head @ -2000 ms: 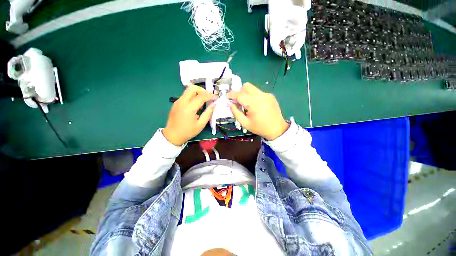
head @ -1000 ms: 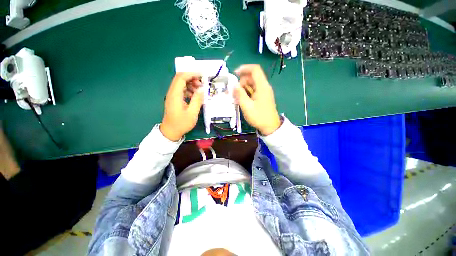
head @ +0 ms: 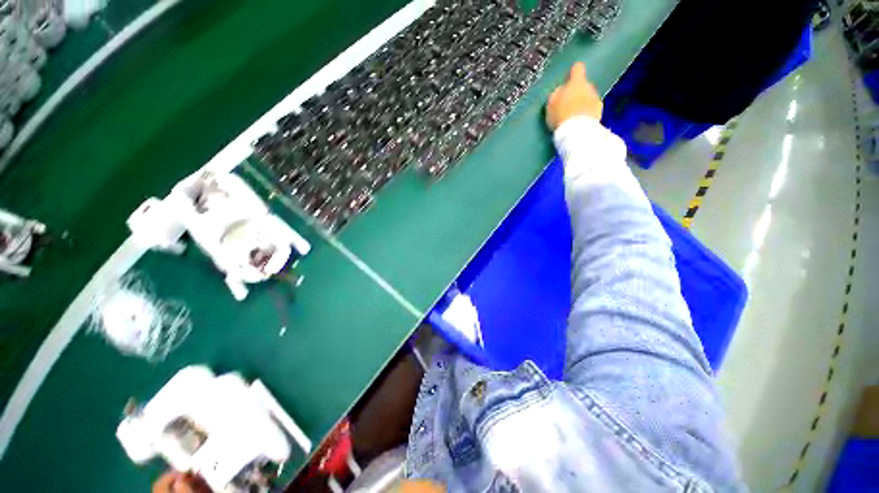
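A white camera housing [head: 207, 428] lies on the green bench at the lower left, its open cavity facing up and wires at its lower end. My left hand [head: 180, 482] shows only as fingertips at the bottom edge against this housing; its grip cannot be told. My right hand [head: 575, 99] is stretched far out over the bench near its front edge, beside the end of the rows of dark camera modules [head: 386, 106]. Its index finger points away. The other fingers are hidden, so I cannot tell whether it holds anything.
A second white housing [head: 236, 231] with loose wires lies farther back, near a heap of white cords [head: 140, 318]. A blue bin [head: 516, 279] stands below the bench edge. A green conveyor [head: 193, 87] runs behind. A dark-clothed person or object is at the upper right.
The view has swung to the right. My right hand has left the housing and reached out to the far side of the modules. My left hand is now mostly cut off.
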